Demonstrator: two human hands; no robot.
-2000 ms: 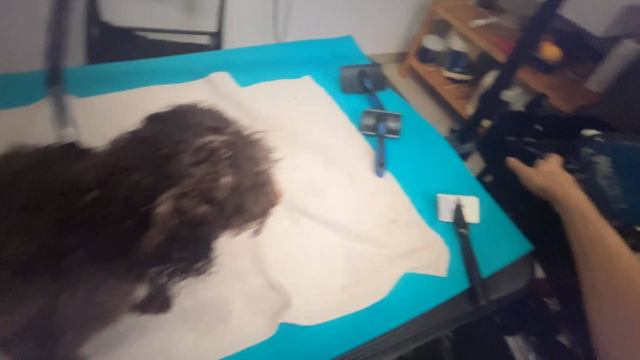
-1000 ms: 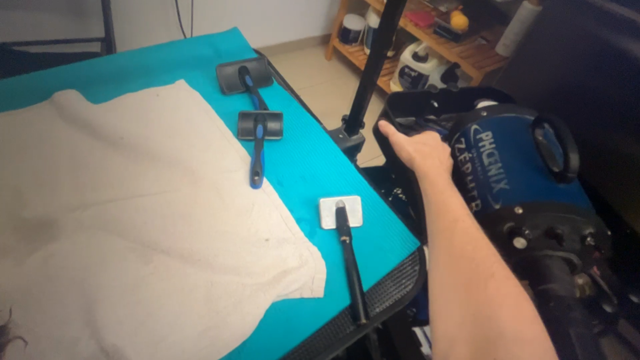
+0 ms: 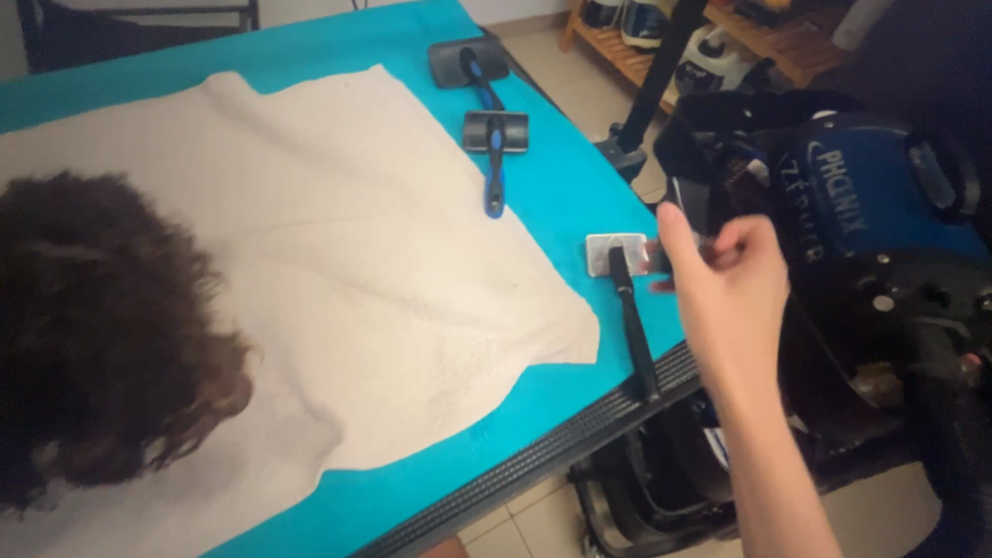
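Note:
My right hand (image 3: 732,275) is over the table's right edge, thumb extended and fingers partly curled. Blur around the fingertips hides whether they hold anything. Just left of it, a slicker brush with a pale rectangular head (image 3: 604,256) lies on the turquoise mat (image 3: 542,418), its black handle reaching the table's edge. Two blue-and-black slicker brushes (image 3: 496,159) (image 3: 467,62) lie farther back. A dark, curly-haired animal, apparently a dog (image 3: 101,325), is at the left on a cream towel (image 3: 403,294). My left hand cannot be made out; a small skin-coloured patch shows at the bottom edge.
A blue-and-black Phoenix dryer (image 3: 876,186) stands right of the table, beside my forearm. A black upright post (image 3: 659,77) rises by the table's far right side. Behind it is a wooden shelf (image 3: 775,39) with bottles. A dark chair (image 3: 139,39) stands at the back left.
My right hand has come away from the black equipment beside the dryer and is now near the pale-headed brush. The view has swung back left, bringing the animal into sight again.

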